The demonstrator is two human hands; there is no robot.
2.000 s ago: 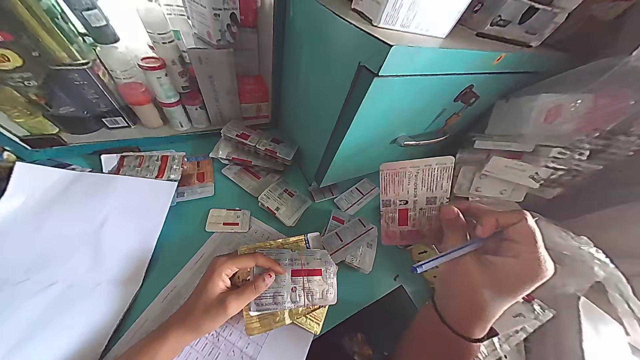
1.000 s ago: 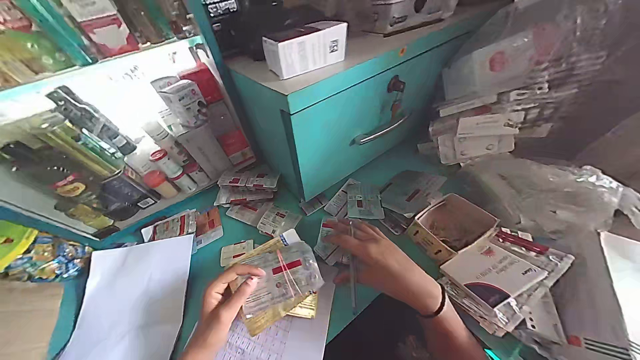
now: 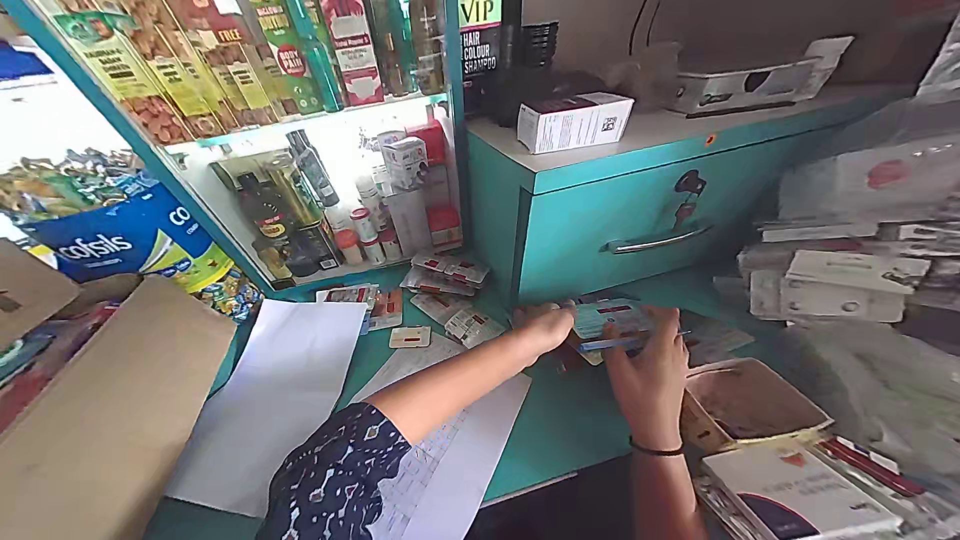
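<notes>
My left hand [image 3: 546, 330] reaches to the foot of the teal drawer unit and touches the left end of a small pile of medicine blister packs [image 3: 606, 318]. My right hand [image 3: 649, 352] grips the right end of the same packs, with a blue pen [image 3: 616, 343] held across its fingers. Left of my hands, more blister packs [image 3: 472, 326] lie in loose stacks, beside a small single pack [image 3: 410, 337]. Under my left forearm is a printed sheet of paper [image 3: 487, 427].
A teal drawer unit [image 3: 600, 217] with a key in its lock stands behind my hands. An open small carton [image 3: 757, 397] and stacked boxes are at right, near plastic bags [image 3: 862, 375]. Blank paper [image 3: 277, 397] and a large cardboard box [image 3: 127, 420] lie left; a lit shelf stands behind.
My left hand has moved right and away from me, from above the printed sheet to the drawer unit. My right hand has come up beside it. The view has swung left and up.
</notes>
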